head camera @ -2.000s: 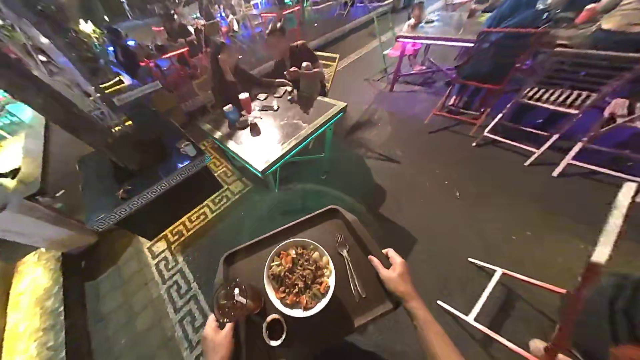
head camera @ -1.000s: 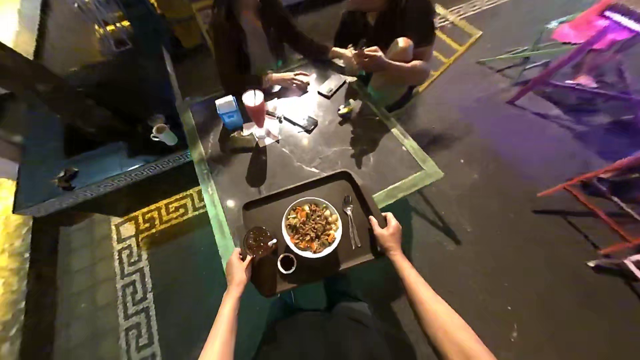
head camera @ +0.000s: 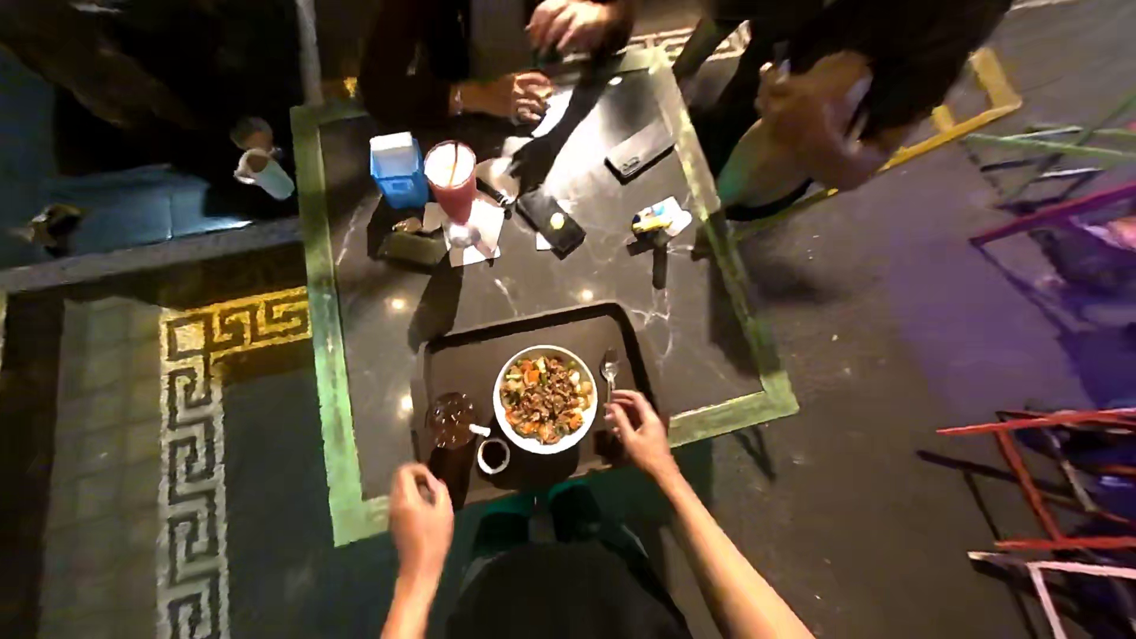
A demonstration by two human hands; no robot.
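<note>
A dark serving tray rests on a green-edged table. On it stand a white bowl of chopped food, a glass of dark drink with ice at the left, and a small cup of dark sauce. My right hand is over the tray's right part, fingers at the lower end of a fork; whether it grips the fork cannot be told. My left hand is off the tray's lower left corner, fingers curled, holding nothing visible.
Behind the tray are a blue napkin holder, a red drink, a dark phone, a wallet-like item and small packets. Two people sit at the far side. Red chair frames stand at right.
The tray, carried in both hands two seconds ago, now lies on the table. My left hand has come off its edge, and my right hand has moved from its right edge to the fork.
</note>
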